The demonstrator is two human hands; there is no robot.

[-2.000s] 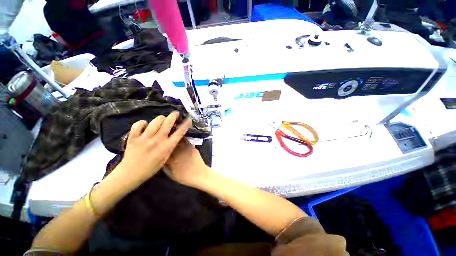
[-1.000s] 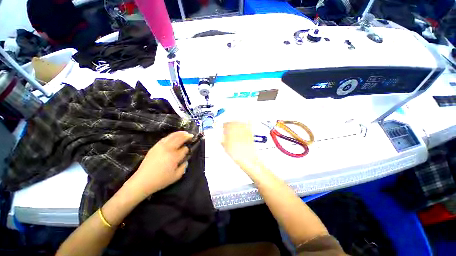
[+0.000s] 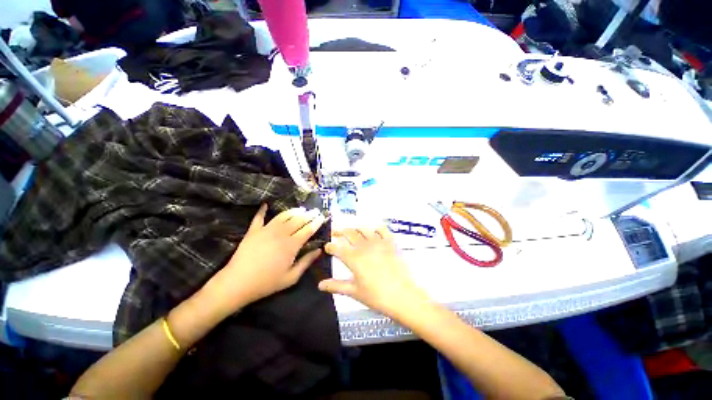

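The plaid garment (image 3: 187,187) lies bunched left of the needle. A plain black fabric piece (image 3: 289,332) hangs over the table's front edge below it. My left hand (image 3: 273,254) lies on the cloth, fingertips pressing its edge just before the presser foot (image 3: 332,195). My right hand (image 3: 367,266) is just right of it, fingers spread, fingertips at the cloth's right edge and on the white table. I cannot tell if it grips the edge. The seam under my left fingertips is hidden.
The white sewing machine (image 3: 437,86) stands behind. Red and orange scissors (image 3: 476,234) and dark snips (image 3: 411,227) lie right of my right hand. A pink holder (image 3: 286,31) rises above the needle. A dark bundle (image 3: 207,58) lies behind left, a flask (image 3: 27,121) far left.
Since the earliest frame, the plaid cloth has been spread out on the left. In the last second my right hand has moved down to the cloth edge, and my left hand has opened flatter.
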